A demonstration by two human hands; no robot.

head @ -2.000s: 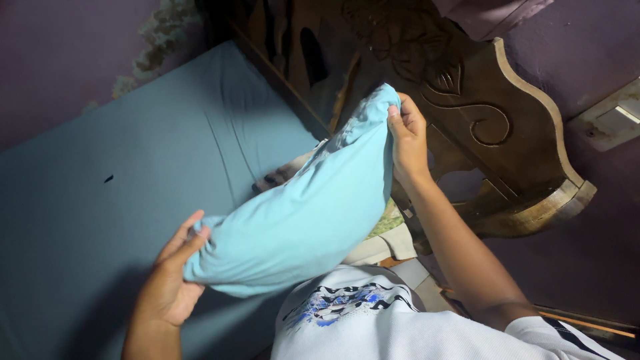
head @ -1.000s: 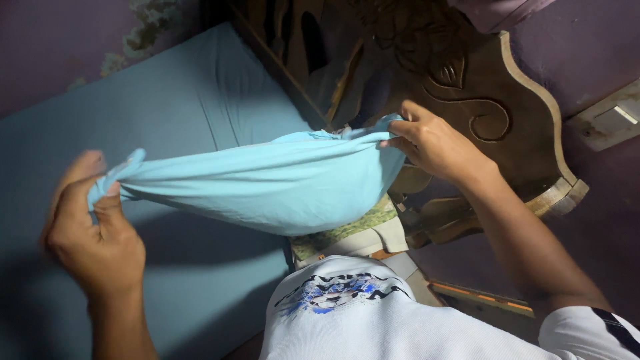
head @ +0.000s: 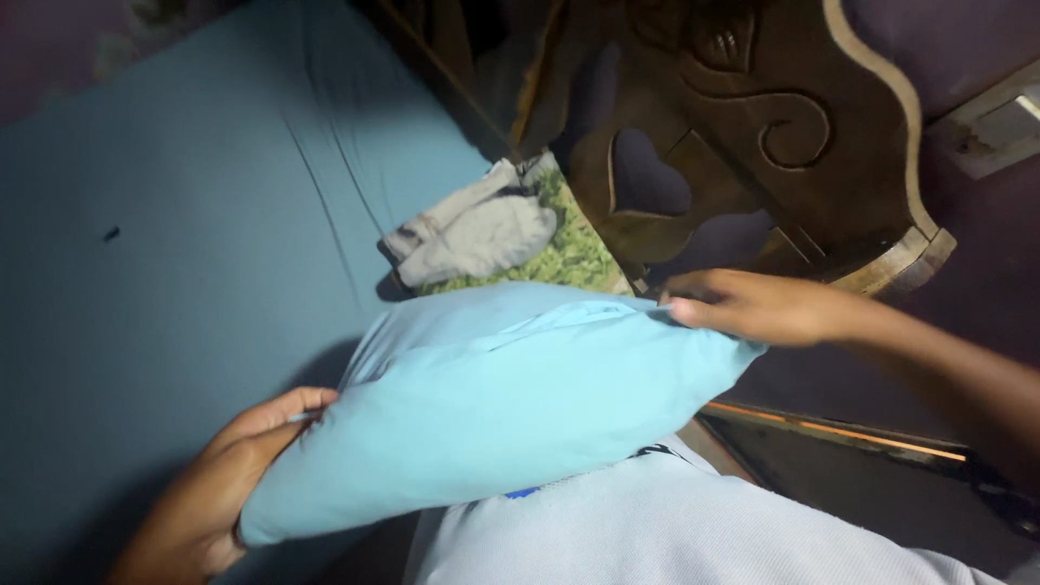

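A pillow in a light blue pillowcase (head: 504,406) is held up in front of my white shirt. My left hand (head: 236,471) grips its lower left side, with the fingertips pinching the cloth at the case's edge. At the other end my right hand (head: 731,307) pinches the edge of the case between thumb and fingers. Loose folds of the case run along the top between the two hands. Behind the pillow, on the bed, lies a printed cloth item (head: 487,236) with a green, white and grey pattern, its lower part hidden.
A blue sheet (head: 162,268) covers the mattress, with a small dark object (head: 111,234) on it. The carved wooden headboard (head: 731,122) with heart-shaped cutouts stands at the upper right. A switch plate (head: 995,126) is on the purple wall.
The case, pulled out long between my hands a second ago, now sits fuller around the pillow. My left hand has moved right, closer to my right hand. More of the printed item shows.
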